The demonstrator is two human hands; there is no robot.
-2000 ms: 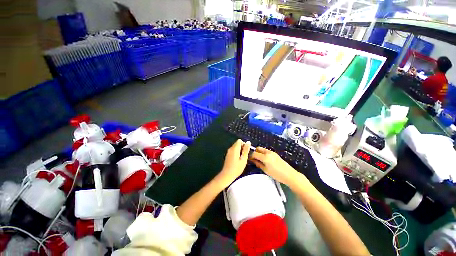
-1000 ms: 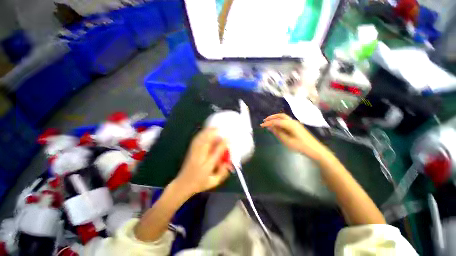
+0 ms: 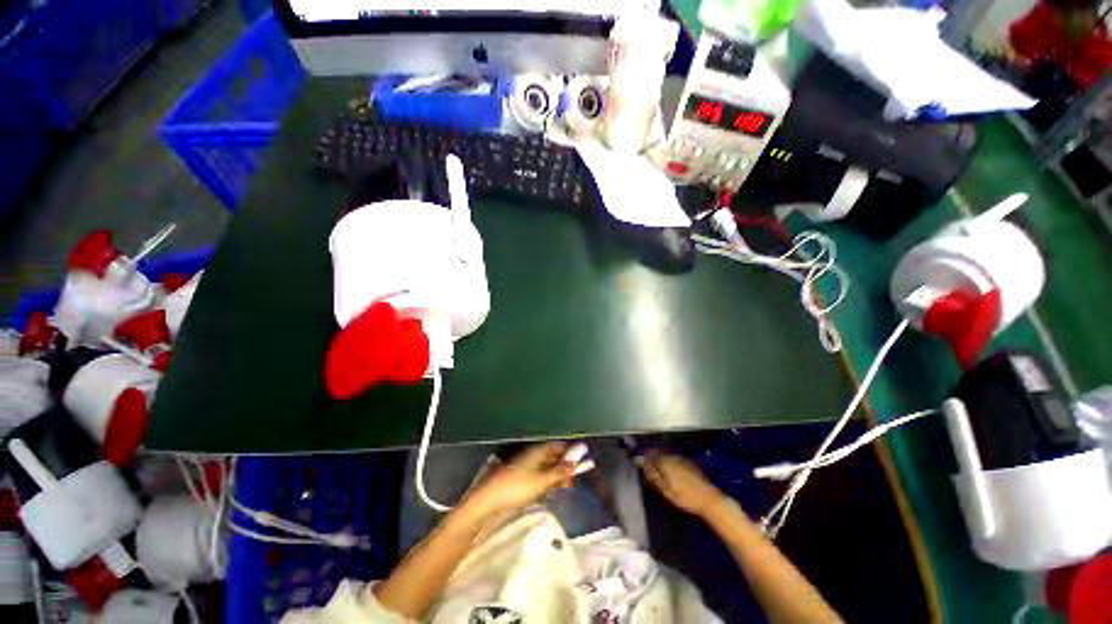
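A white security camera (image 3: 412, 262) with a red part (image 3: 376, 351) facing me lies on the dark green desk (image 3: 549, 329), one antenna pointing up. Its thin white cable (image 3: 427, 445) hangs over the desk's front edge towards my left forearm. My left hand (image 3: 527, 478) is below that edge, above my lap, with a small white connector (image 3: 577, 460) between its fingertips. My right hand (image 3: 678, 480) is a little to its right, fingers bent. Something small and dark is at its fingertips; I cannot tell whether it is held.
The keyboard (image 3: 488, 159), mouse (image 3: 659, 241), paper (image 3: 632, 185) and power supply (image 3: 728, 116) stand behind the camera. More cameras are heaped at the left (image 3: 83, 506). Two cameras (image 3: 969, 278) sit on the green line at the right, their cables hanging over its edge.
The view has tilted down. The camera, held in my left hand one second ago, now lies released on the desk. Both hands have moved down towards my lap.
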